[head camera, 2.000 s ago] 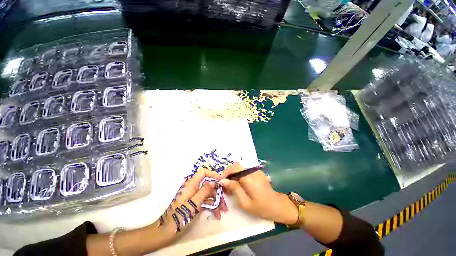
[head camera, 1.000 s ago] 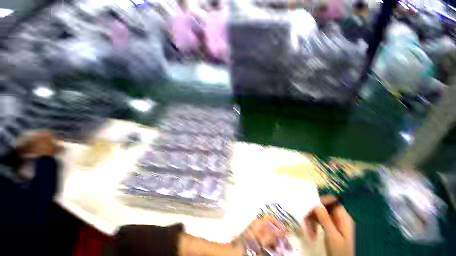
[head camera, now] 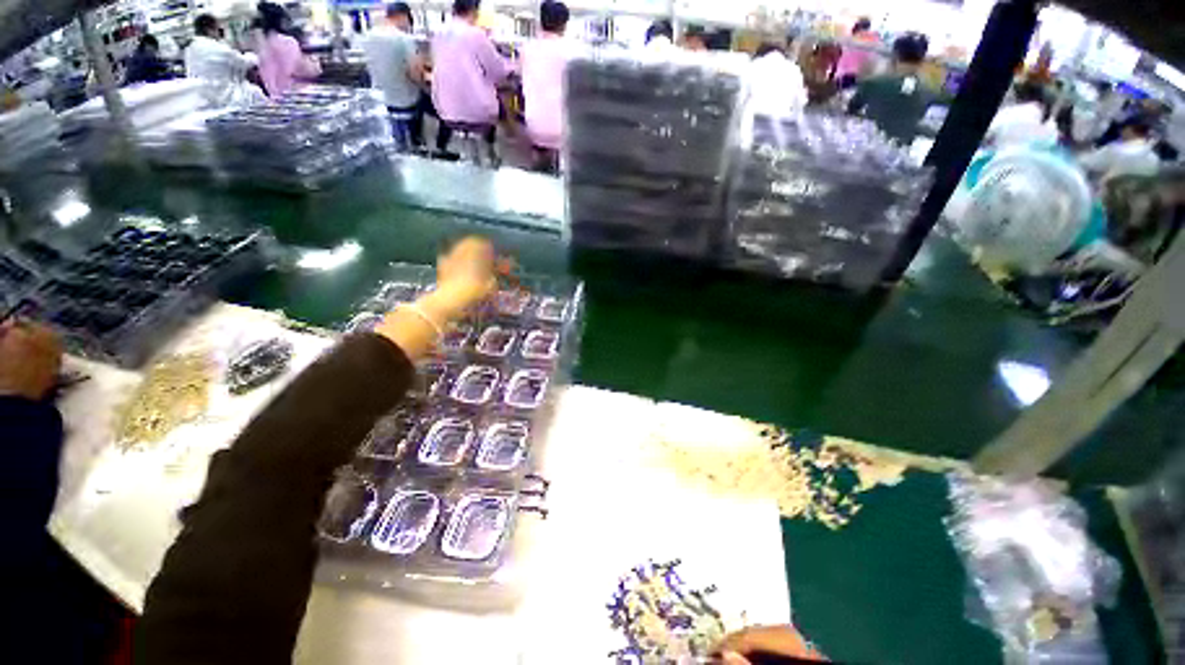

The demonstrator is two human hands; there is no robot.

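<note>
The clear blister tray [head camera: 422, 578] holds rows of rounded rectangular frames [head camera: 476, 526] with pale rims. My left hand [head camera: 468, 273] is over the tray's far rows, small and blurred; I cannot tell if it holds anything. My right hand [head camera: 767, 642] is cut off by the bottom edge, beside a pile of small dark and yellowish parts [head camera: 663, 611]; its grip is hidden. The pile lies on the white sheet [head camera: 585, 520].
Pale and dark bits [head camera: 767, 468] lie beyond the pile. A crumpled clear bag [head camera: 1033, 559] is at right. Stacked trays [head camera: 650, 156], a grey post [head camera: 1079, 364] and a round fan [head camera: 1027, 201] stand beyond. Another person's hand [head camera: 26, 361] is at far left; seated people are behind.
The view has swung up and left. My left hand has left the work area with my right hand and reached forward over the tray. My right hand is now mostly out of frame.
</note>
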